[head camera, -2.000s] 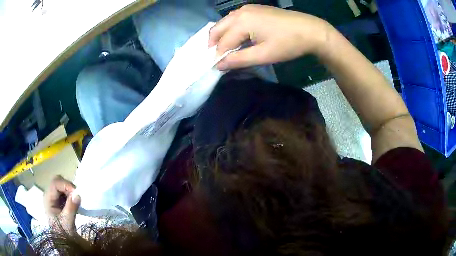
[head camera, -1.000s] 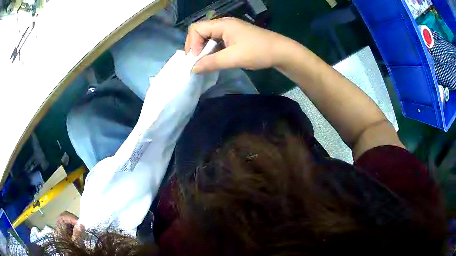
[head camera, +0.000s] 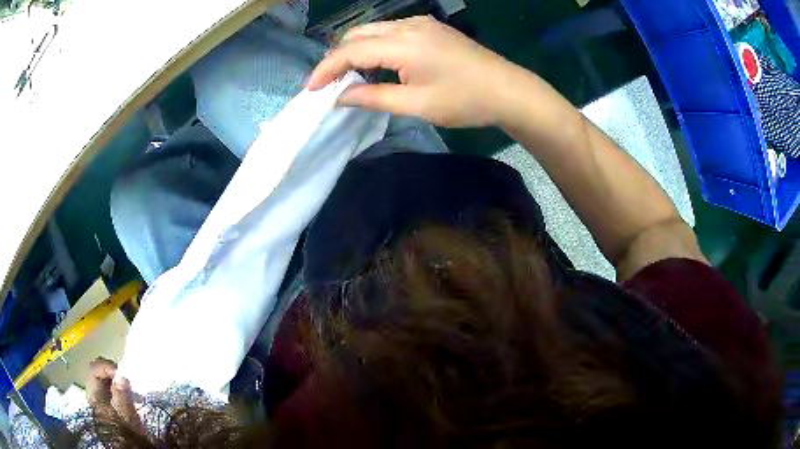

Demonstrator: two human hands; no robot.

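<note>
A long white fabric piece (head camera: 254, 232) lies slantwise over my lap, from upper centre to lower left. It has soft folds along its length. My right hand (head camera: 412, 74) pinches its upper end between thumb and fingers. My left hand (head camera: 112, 386) is small at the lower left, with its fingertips at the lower corner of the fabric. Dark hair strands cover part of the left hand, and its grip is partly hidden.
A white table (head camera: 96, 79) with a curved edge is at upper left, with a thin metal tool (head camera: 35, 61) on it. A yellow bar (head camera: 75, 340) crosses cardboard at lower left. A blue bin (head camera: 693, 96) stands at right. Dark hair (head camera: 439, 324) blocks the lower centre.
My right hand has moved slightly left with the fabric's upper end. The fabric looks straighter and flatter, and the grey printed-looking patch is fainter. The left fingertips show more clearly than a second ago.
</note>
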